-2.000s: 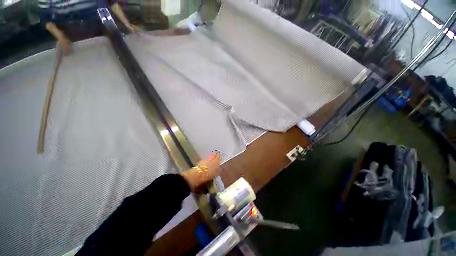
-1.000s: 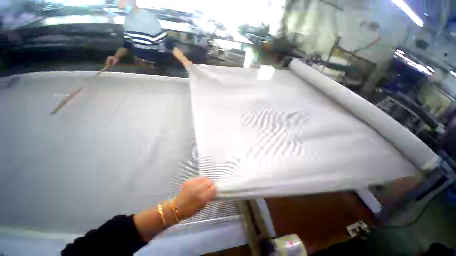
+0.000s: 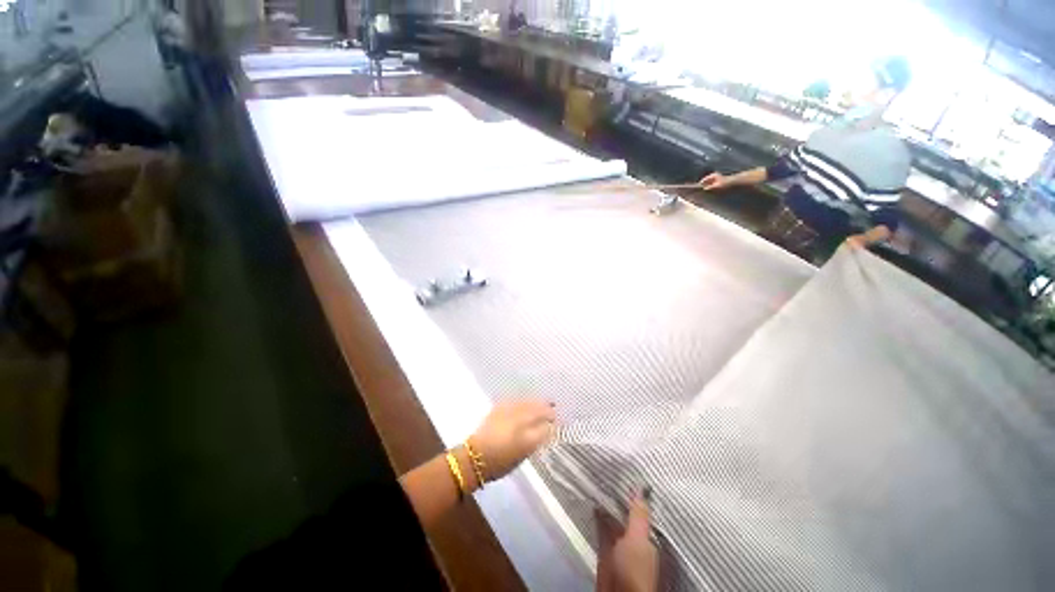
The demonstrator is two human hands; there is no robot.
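Note:
The upper striped fabric ply (image 3: 856, 428) is lifted across the lay (image 3: 578, 301), its front edge slanting from the other person's hand down to mine. My left hand (image 3: 515, 436), with gold bracelets, pinches its near corner above the pale table-side edge. My right hand (image 3: 631, 549) is at the bottom, cut off by the frame, its thumb on the bunched cloth and its fingers hidden. One silver fabric weight (image 3: 451, 289) lies on the lay near my side, another (image 3: 665, 205) near the far edge.
A person (image 3: 850, 168) across the table holds the ply's far corner and a thin wooden stick (image 3: 659, 187). White marker paper (image 3: 393, 150), partly rolled, lies farther along. Underlay paper (image 3: 405, 330) shows beside the brown table edge (image 3: 347, 312). Cardboard boxes (image 3: 116, 231) stand at left.
The view has swung left along the table. The ply's front edge, held between the other person and me, has come along over the lay. My right hand has come into view.

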